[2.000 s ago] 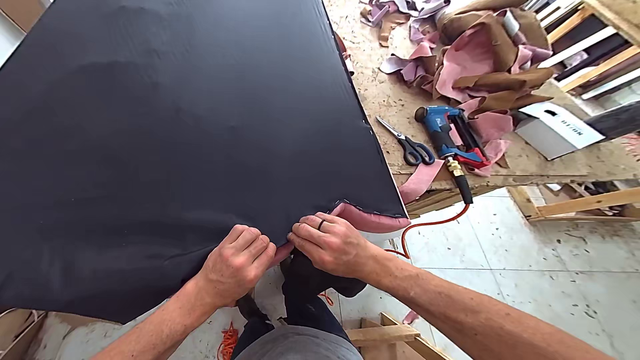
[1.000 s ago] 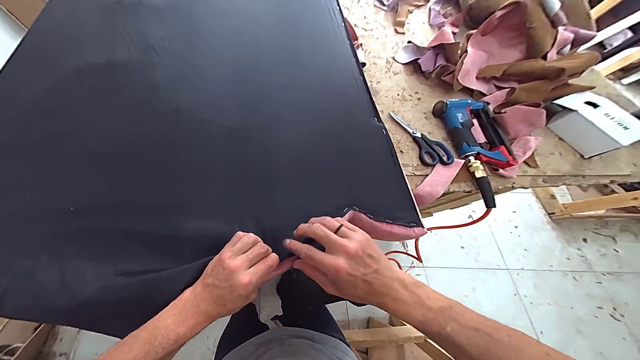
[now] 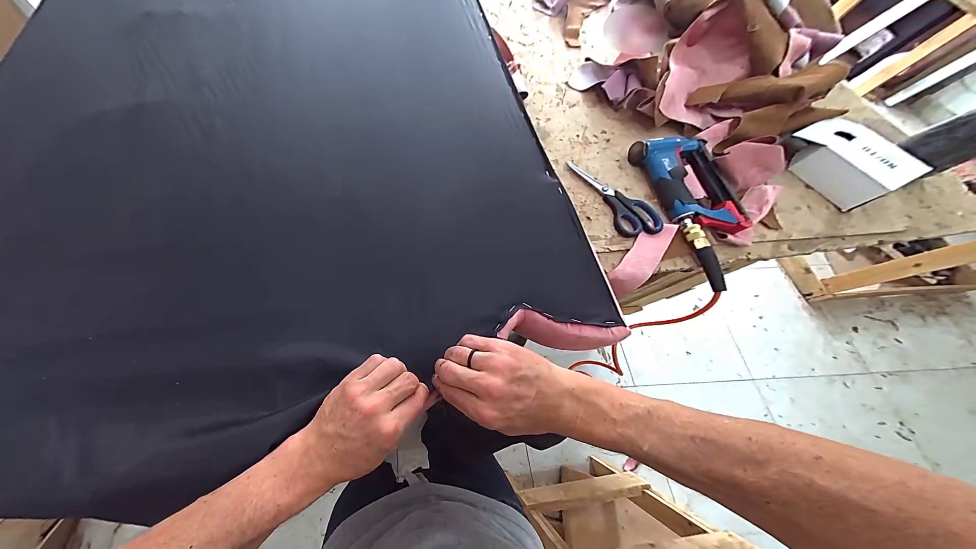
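Observation:
Black lining fabric (image 3: 290, 191) covers the underside of a large upholstered piece, with staples along its right edge. At the near edge my left hand (image 3: 370, 415) has its fingers curled over the fabric, pinching it. Just right of it, almost touching, my right hand (image 3: 503, 381) grips the same edge and wears a dark ring. Beyond my right hand, pink upholstery (image 3: 572, 332) shows below a stapled notch in the black fabric. What lies beneath my fingers is hidden.
On the wooden workbench (image 3: 564, 122) at right lie scissors (image 3: 618, 202), a blue pneumatic staple gun (image 3: 679, 183) with a red hose (image 3: 679, 316), pink and brown scraps (image 3: 717, 69) and a white cardboard box (image 3: 854, 164). Wooden frames (image 3: 587, 492) stand on the tiled floor below.
Both hands stay at the near fabric edge, their fingers shifting slightly. The view has moved a little, so the bench things sit farther right than two seconds ago.

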